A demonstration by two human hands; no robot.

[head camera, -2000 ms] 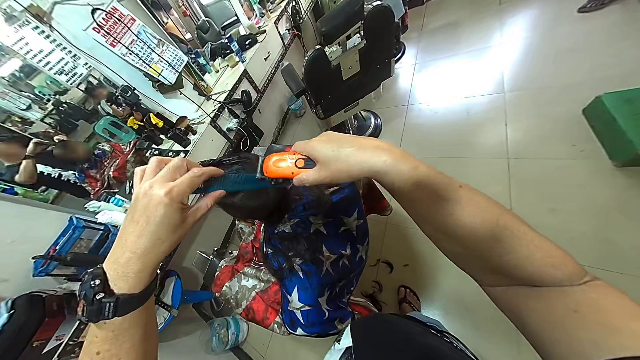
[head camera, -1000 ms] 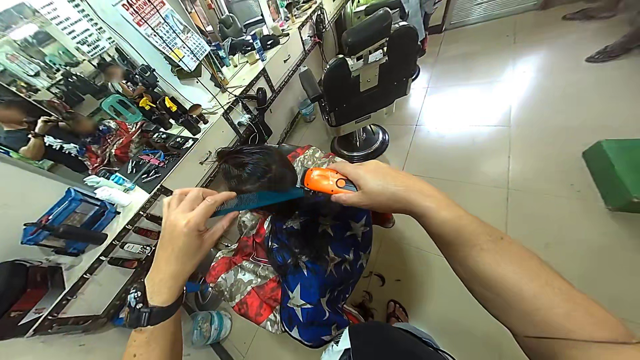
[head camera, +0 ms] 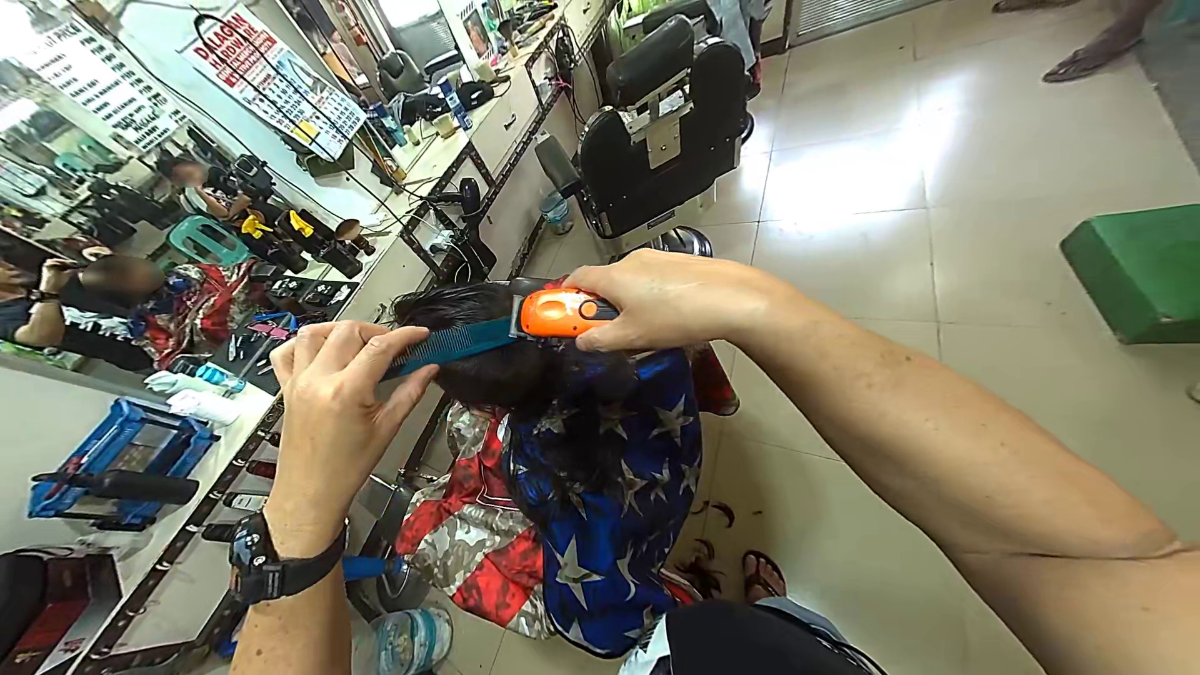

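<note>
A seated person's dark, wet-looking hair (head camera: 492,380) is at the middle of the head view, above a barber cape (head camera: 600,525) with stars and red camouflage stripes. My left hand (head camera: 342,403) pinches one end of a teal comb (head camera: 459,343), which lies across the hair. In my right hand (head camera: 656,295) is an orange hair clipper (head camera: 561,313), its blade at the comb's far end. Cut hair lies on the cape's back. The person's face is hidden from this side.
A counter (head camera: 150,506) with a blue plastic rack (head camera: 122,464), bottles and tools runs along the mirror at left. A black barber chair (head camera: 661,141) stands ahead. At right is a green box-like object (head camera: 1139,272). Hair clippings (head camera: 698,567) lie on the floor near a sandalled foot (head camera: 764,574).
The comb and clipper were at the hair in both earlier frames and still are. Between the last two frames, both hands have moved slightly relative to the head. The view has shifted.
</note>
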